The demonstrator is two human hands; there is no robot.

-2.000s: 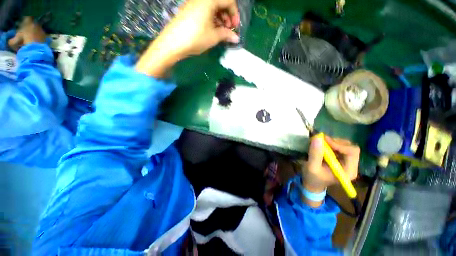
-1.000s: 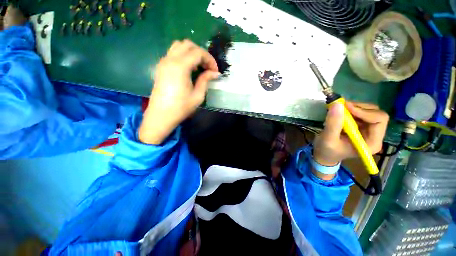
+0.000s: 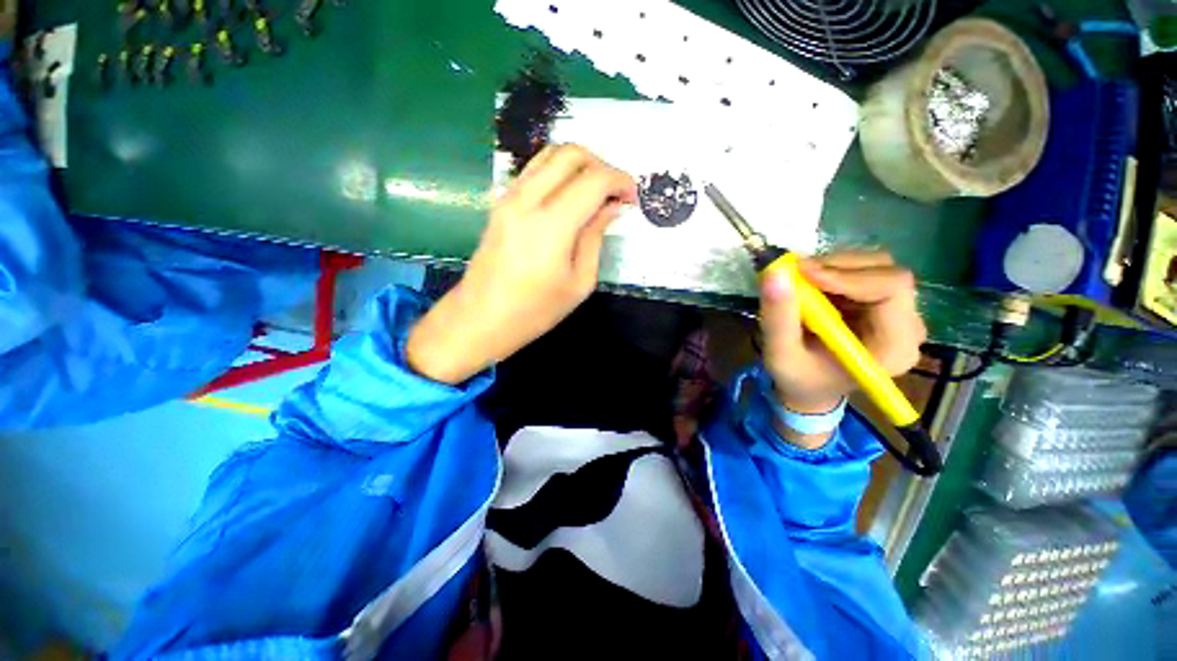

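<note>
The dark round part [image 3: 669, 200] with silver spots lies on the white plate [image 3: 774, 220]. My left hand [image 3: 536, 265] is at its left side, thumb and finger pinched together at its edge. Whether a small lead is between the fingertips cannot be made out. My right hand [image 3: 845, 323] holds the yellow soldering iron [image 3: 839, 338], its tip just right of the disc; a small gap shows between them. The bristly pile of black leads [image 3: 529, 114] lies at the plate's left edge, behind my left hand.
Beyond the plate lies a white perforated strip [image 3: 697, 65]. To the right are a beige ring [image 3: 891, 129] with silvery bits, a blue box [image 3: 1071, 168] and stacked clear trays [image 3: 1020, 568]. A black wire grille [image 3: 839, 26] and small yellow-tipped pieces [image 3: 194, 58] lie farther back. Another person's blue sleeve [image 3: 129, 310] is at left.
My left hand has come from beyond the strip, past the black pile, to the disc's left edge. The iron's tip has moved closer to the disc. The camera view has shifted.
</note>
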